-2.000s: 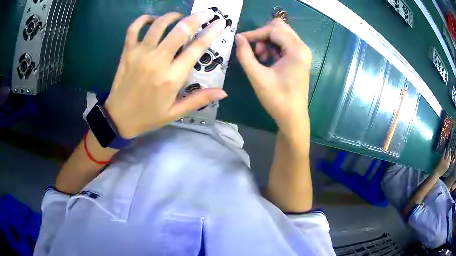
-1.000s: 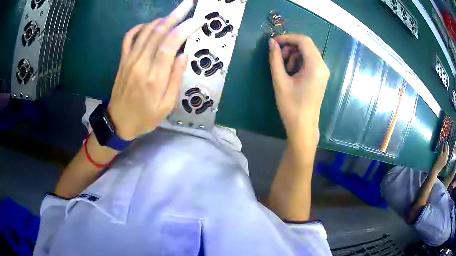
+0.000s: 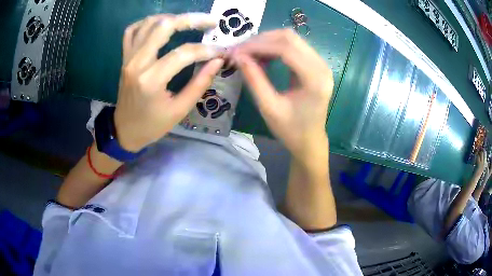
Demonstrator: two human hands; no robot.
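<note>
A silver metal panel [image 3: 223, 89] with round cut-outs lies on the green bench in front of me, its upper end cut off by the frame. My left hand [image 3: 162, 81] is over its left side, thumb and fingers bent towards a cut-out. My right hand [image 3: 294, 81] comes from the right, its blurred fingertips meeting the left ones over the same cut-out. Whether a ring is pinched between the fingertips cannot be seen. A few small coppery rings [image 3: 298, 18] lie loose on the bench beyond my right hand.
A stack of panels [image 3: 46, 54] stands at the left. Clear ribbed plastic [image 3: 391, 116] with an orange-brown rod [image 3: 424, 128] lies at the right. A white rail [image 3: 410, 56] edges the bench. Another person's arm [image 3: 464, 188] reaches to a dark tray [image 3: 479, 141] at far right. A blue stool [image 3: 377, 188] is below.
My right hand has moved left from beside the loose rings to the panel. My left hand's thumb and fingers have moved right over the cut-out to meet it.
</note>
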